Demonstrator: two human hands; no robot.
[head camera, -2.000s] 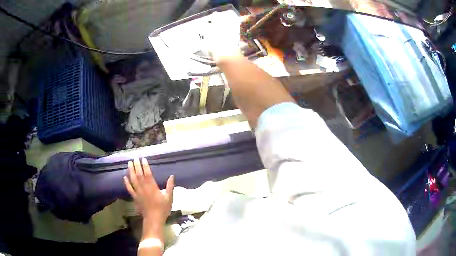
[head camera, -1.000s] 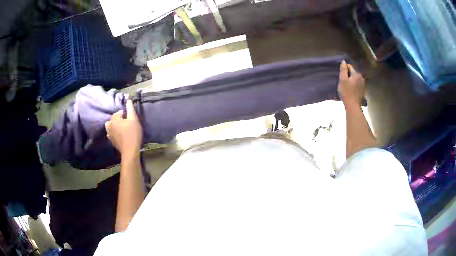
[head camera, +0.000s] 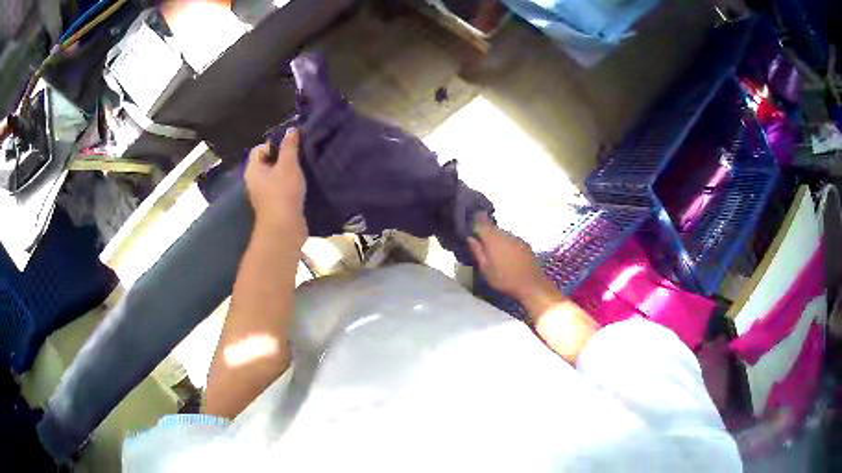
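The dark purple garment piece (head camera: 378, 175) is bunched and hangs between my two hands at the right end of the pressing arm. My left hand (head camera: 277, 189) grips its left part, beside the end of the arm. My right hand (head camera: 506, 261) grips its right end. The long grey-blue pressing arm (head camera: 157, 300) is bare over most of its length; its right end is hidden behind my left hand and the cloth.
The iron (head camera: 30, 148) rests on a pale board at the far left. A dark blue basket (head camera: 55, 272) is below it. Blue plastic crates (head camera: 637, 171) with bright pink items (head camera: 637, 286) stand at right. A light-blue plastic-wrapped bundle (head camera: 591, 23) is at the top.
The garment has come off most of the arm and is now bunched up, held to the right. The view has turned rightward, with more of the crates and pink items showing.
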